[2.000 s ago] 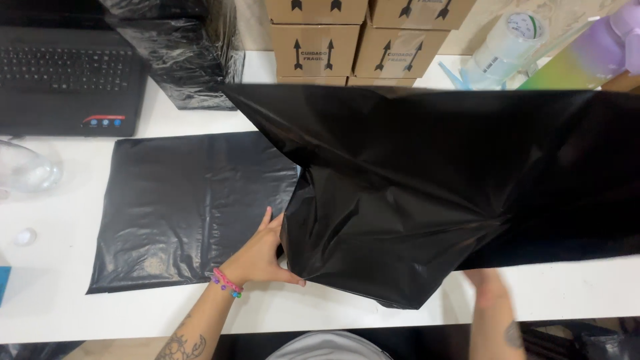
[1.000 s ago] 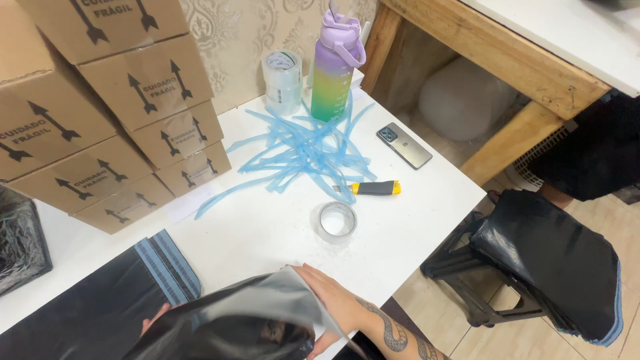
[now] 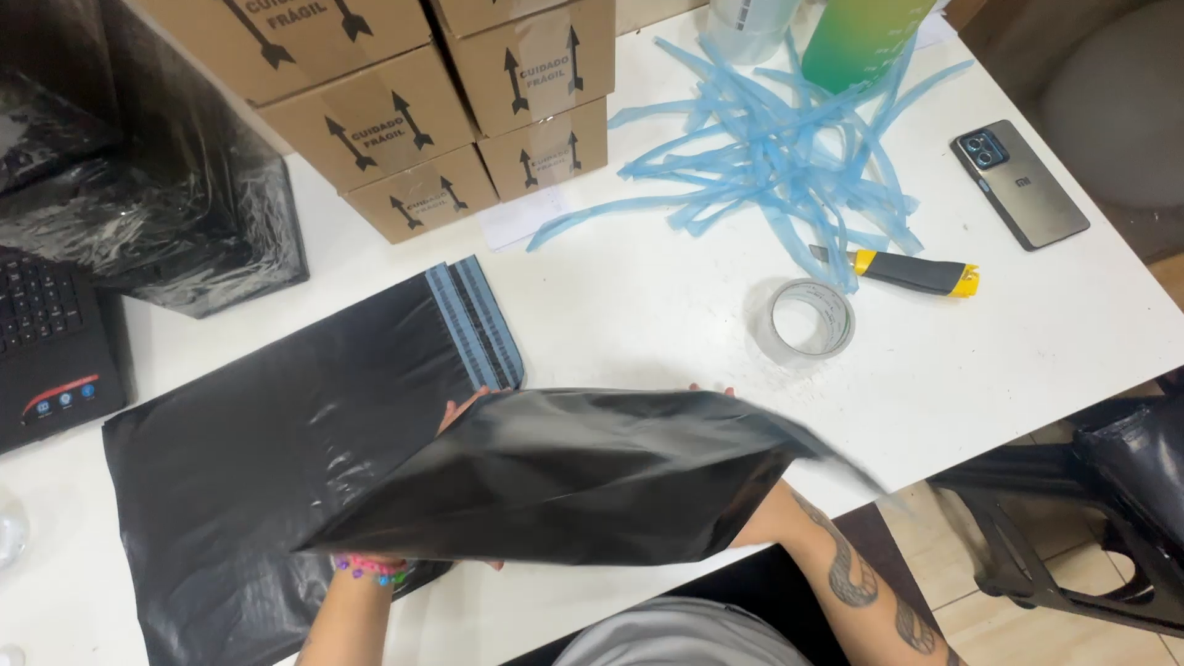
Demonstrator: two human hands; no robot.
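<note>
A black plastic mailing bag [image 3: 573,481] spans the space between my two hands, its right end blurred. Fingers of my left hand [image 3: 462,407] show at its upper left edge, and the bag hides most of that hand. Of my right hand [image 3: 712,390] only fingertips appear over the bag's far edge; the forearm comes in from below right. Both hands hold this bag. Under and left of it lies a stack of flat black mailing bags [image 3: 268,435] with blue-grey adhesive strips at the upper right end.
Cardboard boxes [image 3: 379,129] stand stacked behind. Blue plastic strips [image 3: 777,148] are heaped near a gradient bottle [image 3: 860,42]. A roll of clear tape [image 3: 811,319], a yellow-and-black utility knife [image 3: 916,274] and a phone [image 3: 1022,185] lie at right. A black laptop [image 3: 55,370] sits left, beside plastic-wrapped goods [image 3: 231,222].
The view has swung right and partly back. One second ago my right hand was at the bag's upper right edge; now the bag stretches wide between both hands.
</note>
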